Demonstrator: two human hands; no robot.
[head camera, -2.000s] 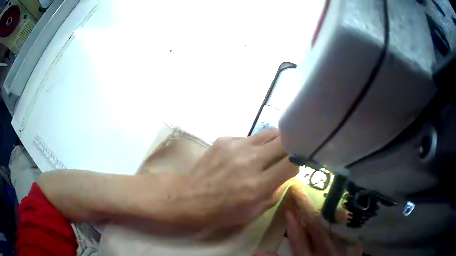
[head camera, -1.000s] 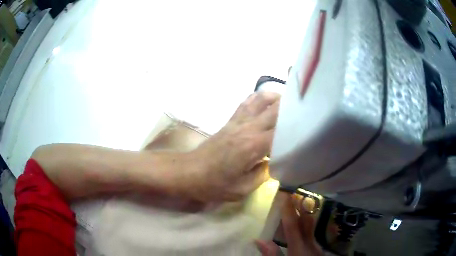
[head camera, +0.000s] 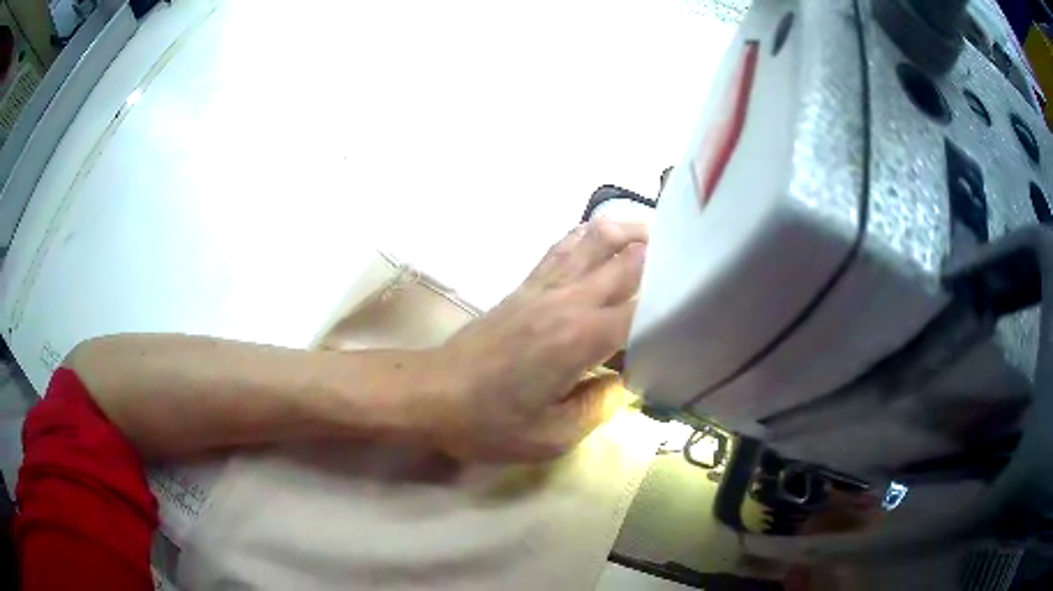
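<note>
Cream cloth (head camera: 404, 525) lies across the front of the machine bed, its right part lit yellow near the needle. A folded, stitched corner of it shows beyond my forearm. My left hand (head camera: 537, 346) reaches in from the left and holds the cloth beside the presser foot area (head camera: 702, 448); its fingertips are partly hidden behind the white-grey machine head (head camera: 739, 277). A blurred skin-toned patch shows below the machine head among dark parts; I cannot tell if it is my right hand.
The white table (head camera: 231, 173) stretches beyond the cloth, with a long narrow tray (head camera: 58, 116) along its far left edge. A dark curved edge (head camera: 618, 194) shows behind my left fingers. A red sleeve (head camera: 81, 496) covers my left upper forearm.
The right hand's fingers have left the cloth edge below the needle. The cloth there now lies flatter, with its straight edge showing. The view has shifted, showing more of the machine head.
</note>
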